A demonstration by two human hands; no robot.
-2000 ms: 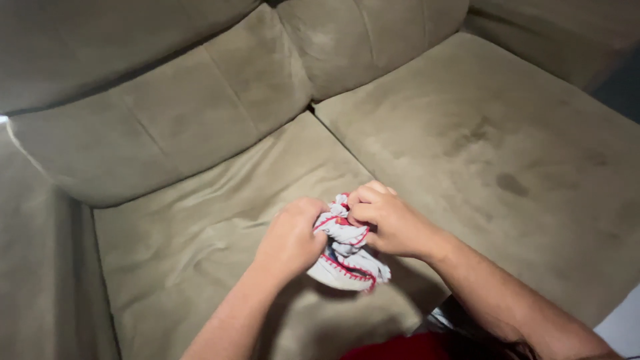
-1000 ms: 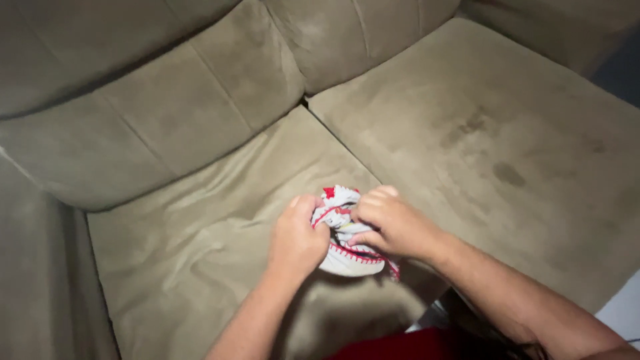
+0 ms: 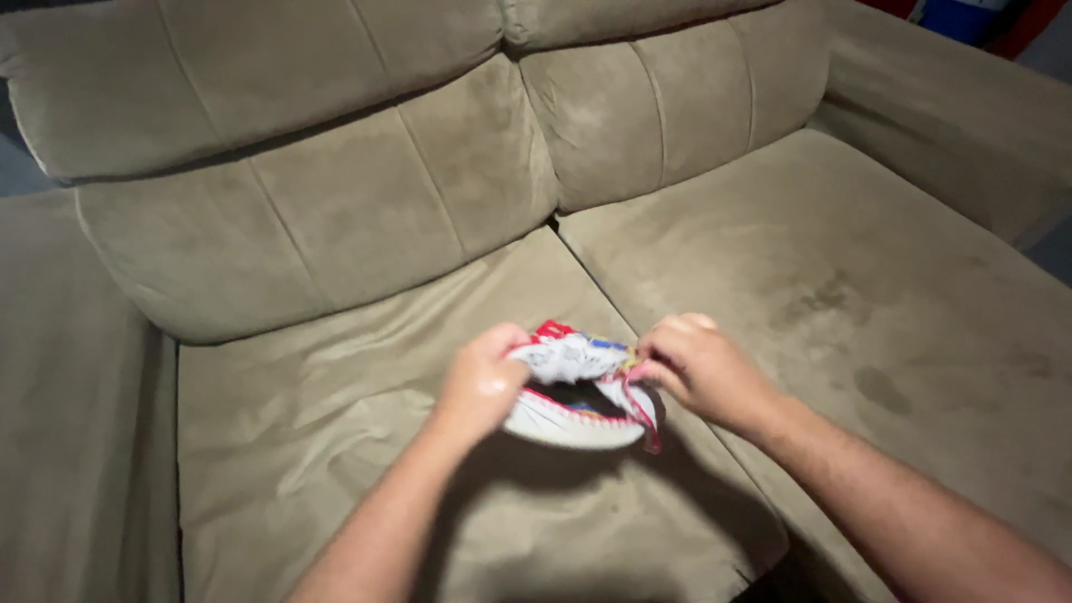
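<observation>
Between my two hands hangs a small white cloth item [image 3: 578,427] with red stitched edging and red, blue and yellow patches; its exact kind I cannot tell. My left hand [image 3: 490,377] grips its left edge, thumb and fingers closed on the fabric. My right hand [image 3: 691,364] pinches its upper right edge. The middle of the cloth gapes, with a dark opening between the upper patterned part and the lower white band. A loose red-edged strip droops below my right hand. The item is above the left seat cushion [image 3: 335,435] of a sofa.
The beige sofa has padded backrests [image 3: 360,193], a left armrest [image 3: 75,335] and a right armrest [image 3: 946,126]. The right seat cushion [image 3: 754,243] bears dark stains. Red and blue objects [image 3: 963,18] show behind the sofa at the upper right.
My hands have moved apart, and the cloth between them has gone from bunched to spread, with a wide opening. The view has shifted to take in more of the backrests.
</observation>
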